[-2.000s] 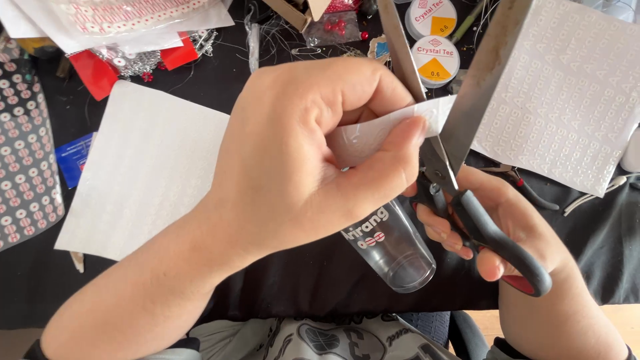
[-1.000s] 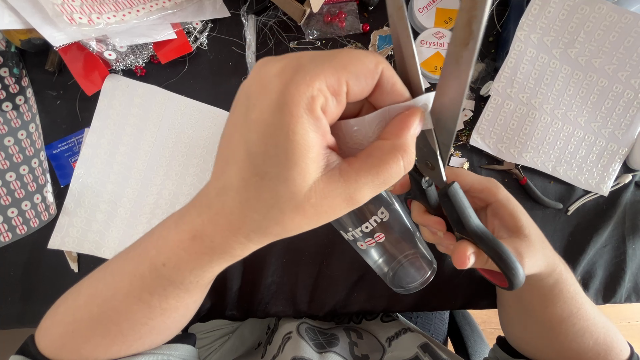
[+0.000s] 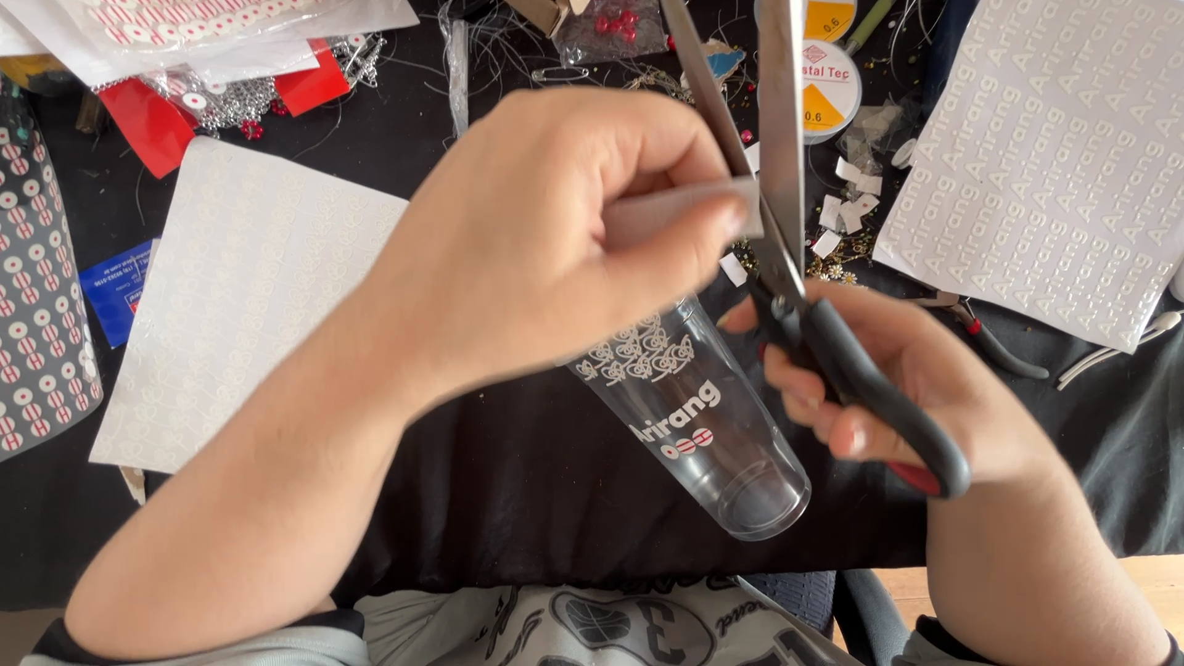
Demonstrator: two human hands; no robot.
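Observation:
Between its thumb and fingers, my left hand (image 3: pixel 555 250) pinches a small strip of white sticker paper (image 3: pixel 657 215). My right hand (image 3: pixel 888 388) holds black-handled scissors (image 3: pixel 786 296) with the blades apart, pointing away from me. The strip's right end lies at the blades, near the pivot. Beneath my hands a clear plastic cup (image 3: pixel 712 444) lies on its side on the black cloth, base toward me, with white and red decals. My left hand hides its upper end. Several small white paper scraps (image 3: pixel 849 205) lie right of the blades.
White sticker sheets lie at left (image 3: pixel 240 268) and right (image 3: pixel 1045 166). Pliers (image 3: pixel 990 342) rest beside the right sheet. Spools (image 3: pixel 819 88), beads and a bag of red beads (image 3: pixel 610 32) lie at the back. A patterned sheet (image 3: pixel 37 305) is at far left.
Small white scraps right of the scissors show more plainly now. The scissor blades have shifted a little against the paper strip. Both hands keep their holds.

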